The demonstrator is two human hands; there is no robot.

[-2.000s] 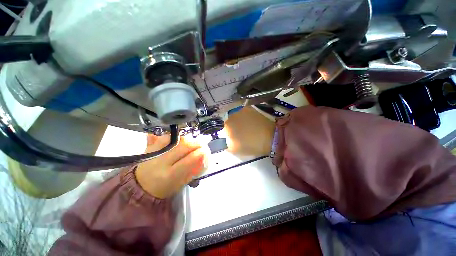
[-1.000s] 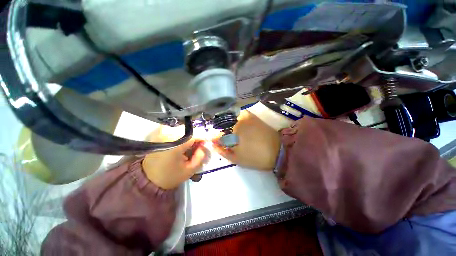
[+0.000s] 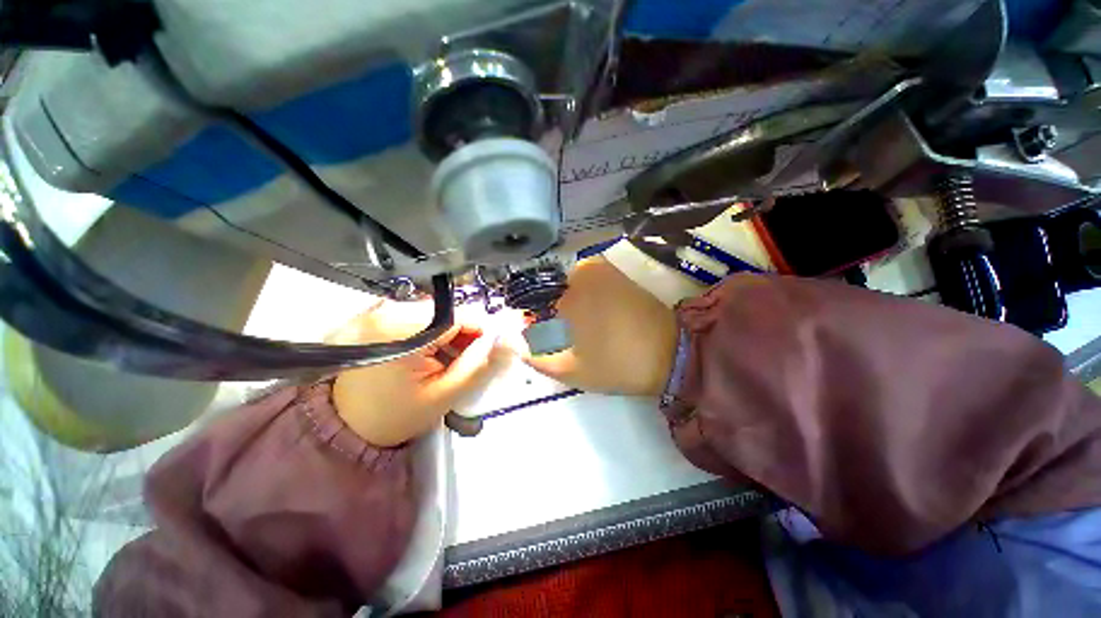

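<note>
My left hand (image 3: 392, 380) is at the needle area, thumb and fingers pinched together at a small, overexposed white patch that looks like fabric (image 3: 512, 333). My right hand (image 3: 616, 332) is on the other side, its thumb reaching to the same patch; its other fingers are hidden or lost in glare. The sewing machine head (image 3: 302, 133), off-white with a blue stripe, hangs over both hands. The small metal parts around the needle (image 3: 481, 293) are partly washed out. A grey-blue piece (image 3: 549, 337) sits between the hands.
Blue-handled snips (image 3: 712, 260) and a red-edged phone (image 3: 833, 229) lie right of the needle. A black device (image 3: 1008, 272) is further right. A pale round cone or roll (image 3: 121, 398) is at left, behind the curved metal bar (image 3: 181, 350). A measuring strip (image 3: 604, 531) runs along the table's front edge.
Over two seconds, my right hand has closed in on the left, and their fingertips now meet near the needle. My left thumb and fingers have shifted into a pinch. The camera view has shifted.
</note>
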